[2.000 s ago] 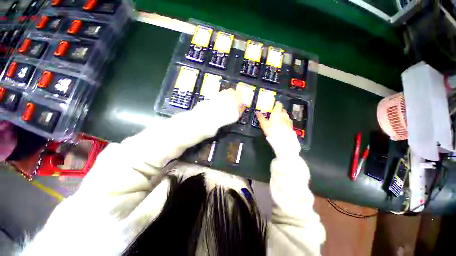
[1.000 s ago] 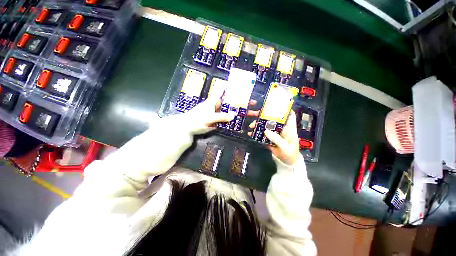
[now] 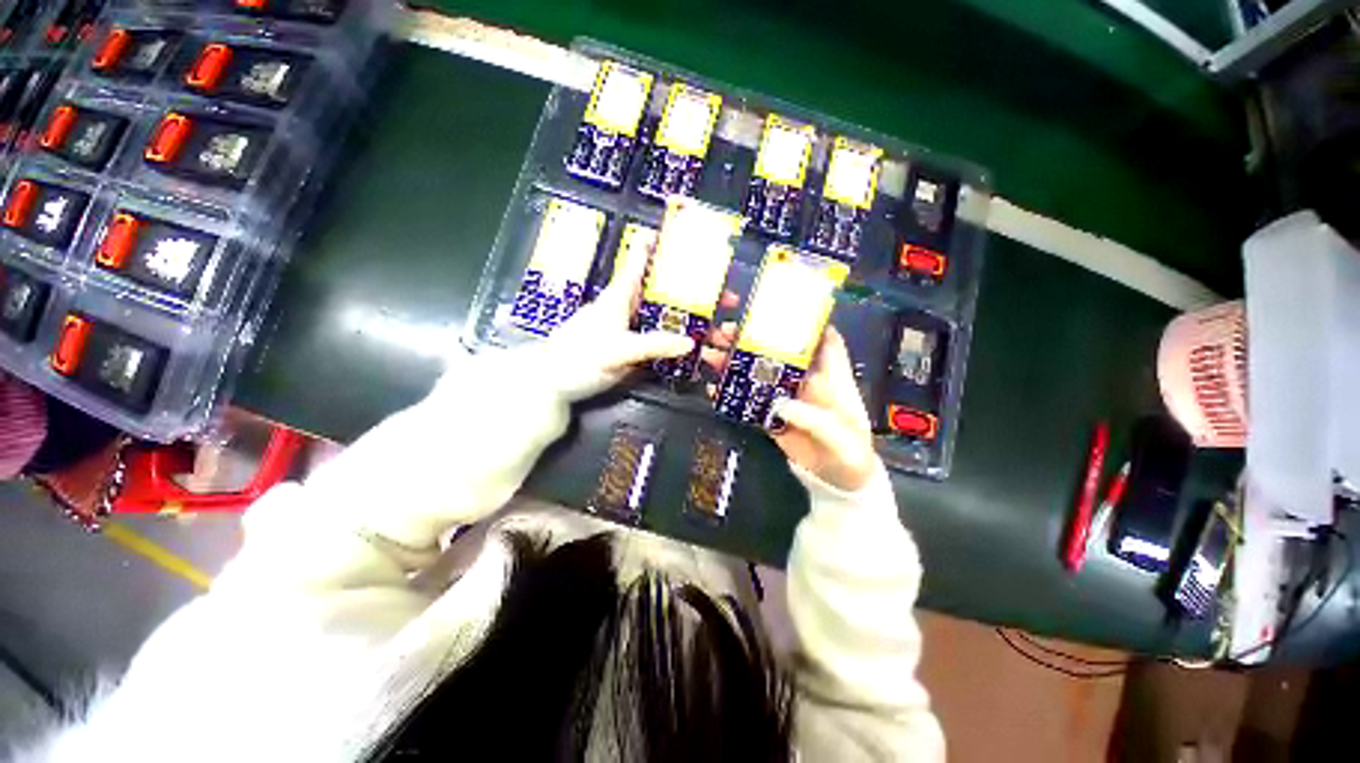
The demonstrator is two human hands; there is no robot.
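My left hand [image 3: 624,331] holds a keypad phone [image 3: 691,268] with a bright white screen in a yellow frame. My right hand [image 3: 828,425] holds a second lit keypad phone [image 3: 785,313] beside it, slightly tilted. Both phones are raised over the clear blister tray [image 3: 962,283]. In the tray, several phones lie face up with lit screens, one of them at the lower left [image 3: 564,257]. Two phones at the right end, such as the lower one [image 3: 914,373], lie with red-orange blocks showing. My left fingers partly hide a phone in the lower row.
Stacked trays of open-back phones [image 3: 194,149] stand at the left. Two small dark parts with pale strips [image 3: 624,474] lie at the front edge. Red pens [image 3: 1086,496], dark phones [image 3: 1148,492] and a pink ribbed item [image 3: 1205,373] are at the right. A red object [image 3: 224,470] is lower left.
Two seconds ago both hands were on phones down in the tray; the two phones have since been lifted. Since one second ago, both have shifted slightly left.
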